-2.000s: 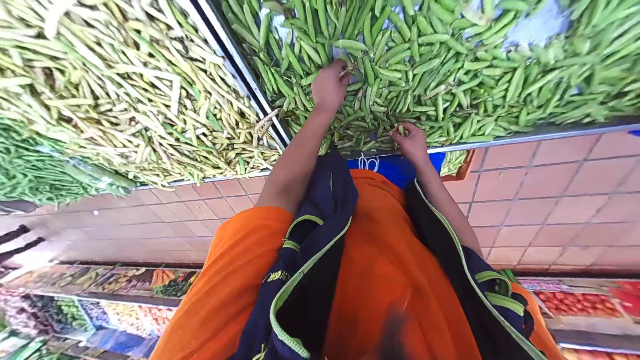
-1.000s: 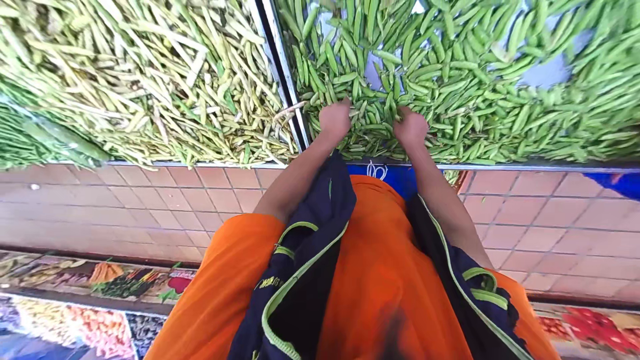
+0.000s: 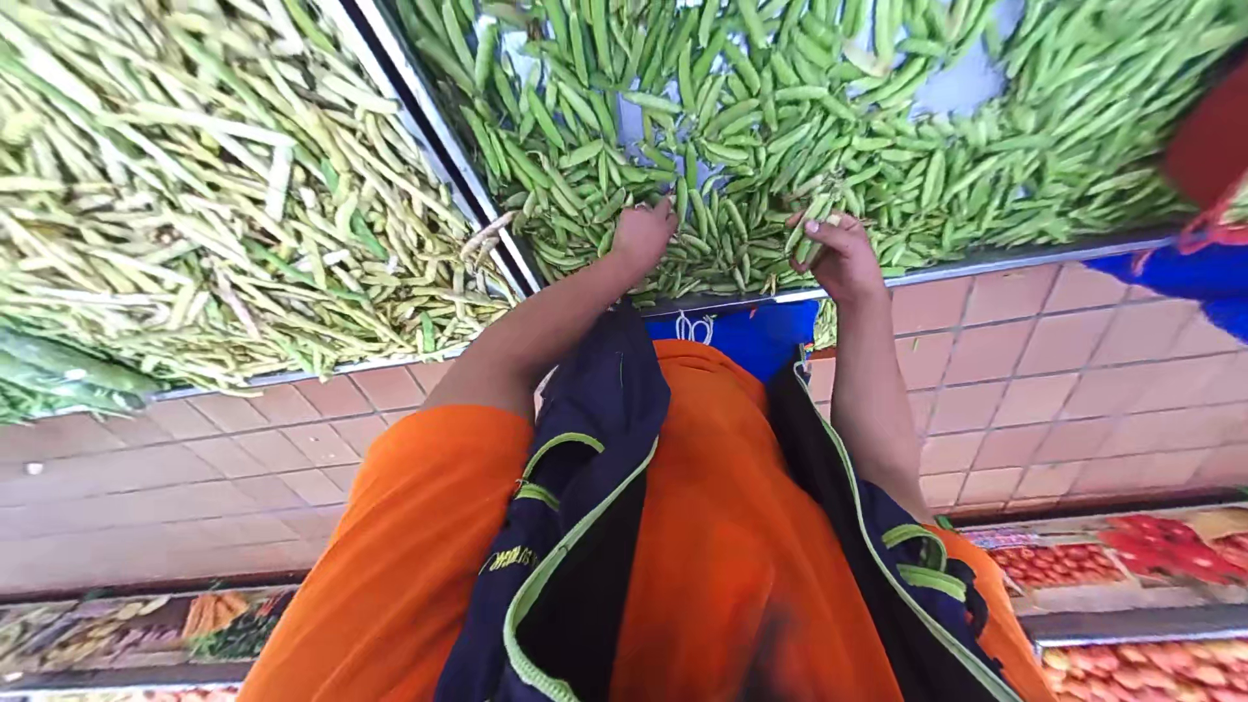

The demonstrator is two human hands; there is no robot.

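Observation:
Green pea pods (image 3: 751, 136) cover the bin in front of me, with patches of its pale base showing. My left hand (image 3: 645, 234) is at the near left part of these pods, fingers curled; whether it holds a pod I cannot tell. My right hand (image 3: 837, 255) is raised a little over the bin's near edge, its thumb and fingers closed on a few green pea pods (image 3: 811, 234). Left of the metal divider (image 3: 439, 146) lies a heap of pale yellow-green bean pods (image 3: 214, 175). One pale pod (image 3: 487, 234) rests across the divider.
The bin's metal front rim (image 3: 1014, 255) runs close to my waist. At the right edge is part of another person in red and blue (image 3: 1214, 146). Plastic-wrapped greens (image 3: 68, 370) lie far left. Tiled floor (image 3: 1014, 370) and produce shelves (image 3: 1063, 565) with red produce are behind me.
My right hand has lifted from among the pods and turned, now with pods visible in its fingers. Part of another person has come into view at the right.

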